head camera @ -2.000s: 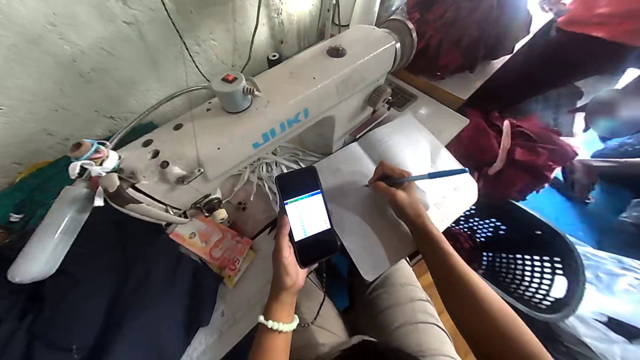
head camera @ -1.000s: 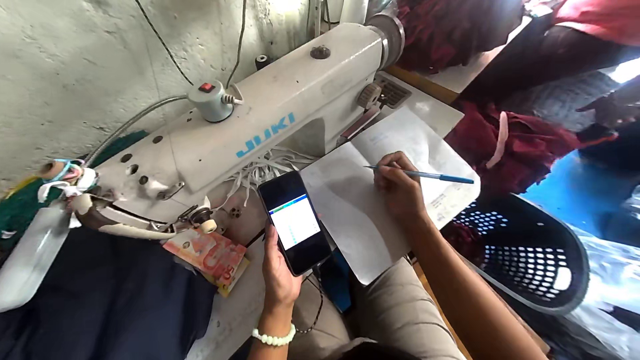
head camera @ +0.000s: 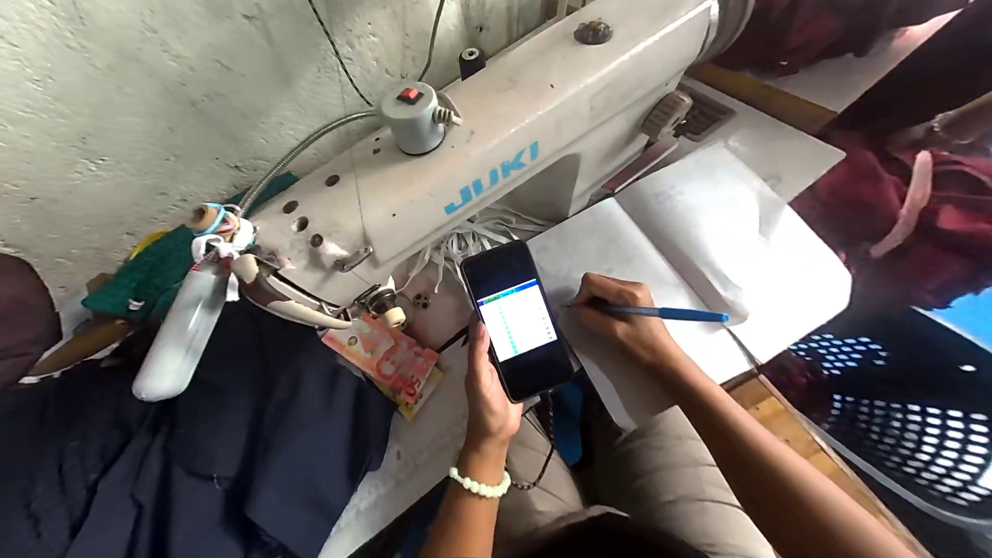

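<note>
My left hand [head camera: 492,395], with a pale beaded bracelet at the wrist, holds a black smartphone [head camera: 539,380] upright, its lit screen facing me. My right hand [head camera: 624,318] grips a blue pen [head camera: 690,315], the tip at the left page of an open notebook [head camera: 728,225]. That hand rests on the paper, and the phone overlaps the notebook's left edge. Behind both stands a white Juki sewing machine [head camera: 496,116]. White strips [head camera: 465,248] lie bunched under its arm. Red banknotes [head camera: 387,356] lie below the machine's head, left of the phone.
Dark navy cloth [head camera: 194,449] covers the left side. A lamp tube [head camera: 182,333] hangs at the machine's head. Maroon cloth [head camera: 868,209] is piled at the right, above a dark perforated basket [head camera: 914,434]. A rough wall [head camera: 155,101] rises behind the machine.
My right hand and the pen have moved from near the notebook's fold leftward across the left page, closer to the phone. My left hand still holds the phone.
</note>
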